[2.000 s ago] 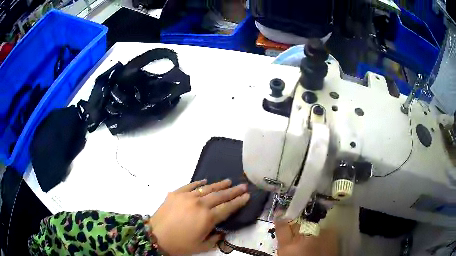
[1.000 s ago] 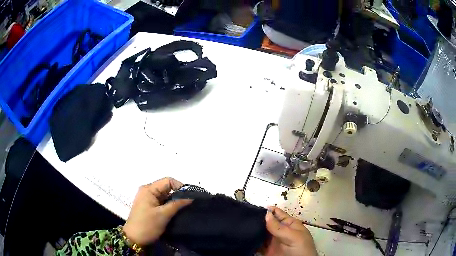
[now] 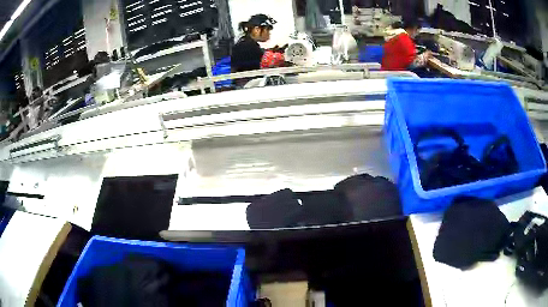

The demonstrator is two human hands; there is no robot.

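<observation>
Neither of my hands is in the picture. Nearest in front of me, a blue bin (image 3: 241, 273) at the bottom left holds black fabric pieces (image 3: 126, 282). Several dark rounded panels (image 3: 369, 198) lie in a row on the ledge beyond it. A second blue bin (image 3: 396, 162) at the right holds looped black strips (image 3: 450, 159). A single black rounded panel (image 3: 471, 232) lies on the white table (image 3: 444, 288) below that bin. A bundle of black strips (image 3: 535, 249) is partly cut off at the right edge.
A black flat piece (image 3: 135, 204) lies on the white surface at left. A long white rail (image 3: 270, 114) crosses the view. Behind it, a person in dark clothes (image 3: 246, 54) and a person in red (image 3: 398, 51) sit at workstations. A cardboard-coloured object (image 3: 283, 294) shows at the bottom.
The view has swung left and up. My hands, the black piece they held and the sewing machine are out of the picture. The bin, panel and strip bundle now appear at the right.
</observation>
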